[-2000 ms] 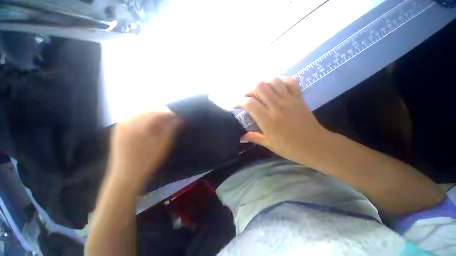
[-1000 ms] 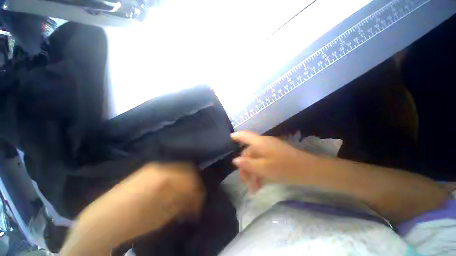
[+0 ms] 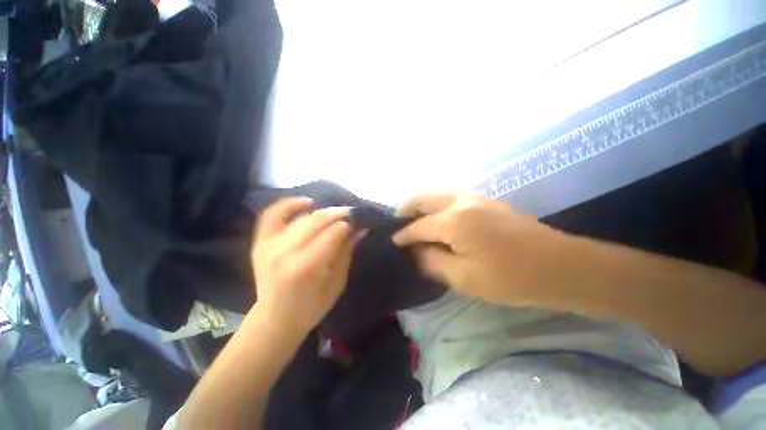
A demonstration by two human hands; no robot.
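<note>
A large black garment (image 3: 168, 143) lies bunched over the left of the white table and hangs over its front edge towards the lap. My left hand (image 3: 304, 252) grips its narrow folded edge (image 3: 369, 220) near the table's front. My right hand (image 3: 458, 239) pinches the same edge just to the right, fingertips close to my left hand's. The cloth below my hands hangs dark, and its folds cannot be told apart.
The white table (image 3: 403, 92) is overexposed by bright light. A printed ruler (image 3: 605, 134) runs along its grey front edge to the right. Red bits (image 3: 334, 346) show below the cloth. Pale and mixed items lie at the lower left. My lap is below my hands.
My left hand has moved up from the lower cloth onto the edge. My right hand has closed on the edge beside it. The flat cloth end is now gathered up, and the view has shifted.
</note>
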